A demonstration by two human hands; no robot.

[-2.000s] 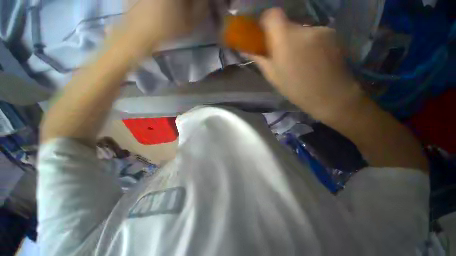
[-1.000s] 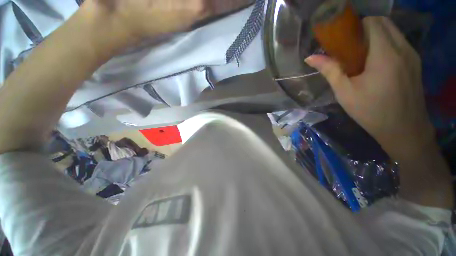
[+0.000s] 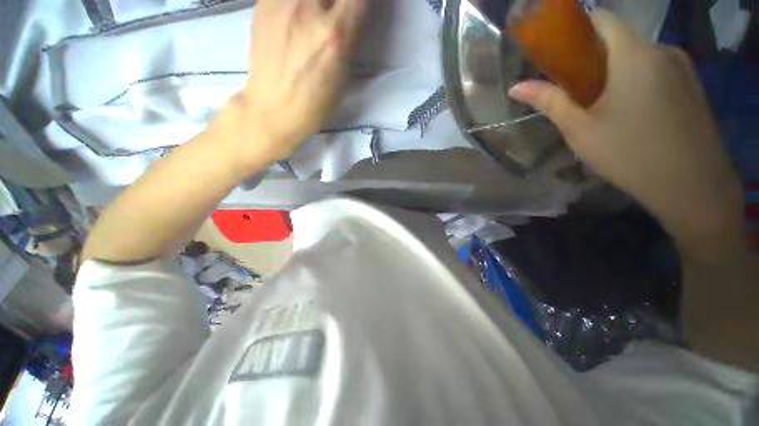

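Note:
A pale blue-white garment piece with dark seam lines lies across the top of the view, its lower edge hanging in folds. My right hand is closed around the orange handle of a shiny metal steam iron at the upper right. The iron stands beside the garment's right end, by a grey textured strip. My left hand is on the garment at the top centre, its fingers partly cut off by the picture's edge. Whether it grips the cloth cannot be told.
The grey table edge runs below the garment. A red stool is under it. Dark garments under shiny plastic and a blue crate edge are at the lower right. Cloth heaps lie at the lower left.
The iron has moved right from over the garment since the oldest frame and is now near its right end. My left hand has shifted and now lies on the cloth, left of the iron.

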